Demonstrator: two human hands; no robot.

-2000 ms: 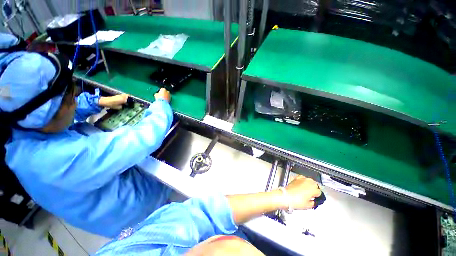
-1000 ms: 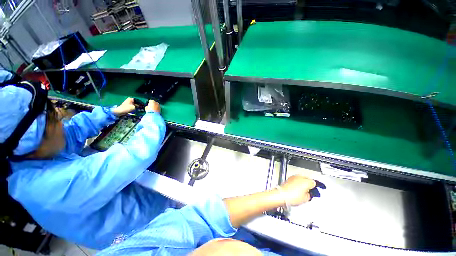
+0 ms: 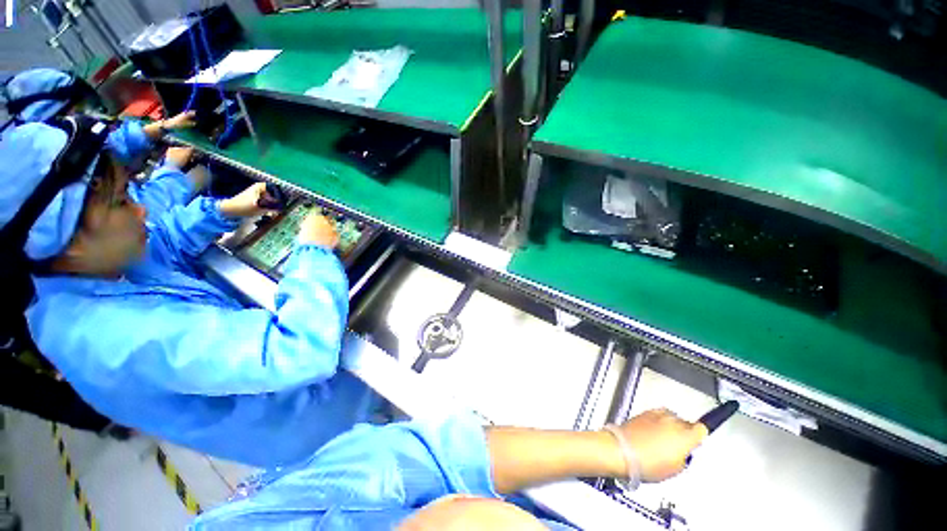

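Note:
My left hand [image 3: 670, 444] reaches in from the bottom over the metal line bed. It has a thin band at the wrist and black coverings on the fingertips. One black-tipped finger points up and right, and I see nothing held in the hand. The palm side is hidden. My right hand is out of the picture. Under my hand lies the pale metal bed [image 3: 768, 482], with thin cross shafts [image 3: 613, 384] to its left. No board is by my hand.
A coworker in a blue smock [image 3: 197, 342] works at left on a green board panel [image 3: 278, 241]. A round handwheel [image 3: 440, 334] sits in the bed. The green shelf [image 3: 768, 135] has a plastic bag [image 3: 613, 213] and a dark tray [image 3: 763, 254] beneath it.
My left hand has shifted slightly right and down in the picture, and its black-tipped finger now points more outward. The coworker's hands have moved apart over the panel.

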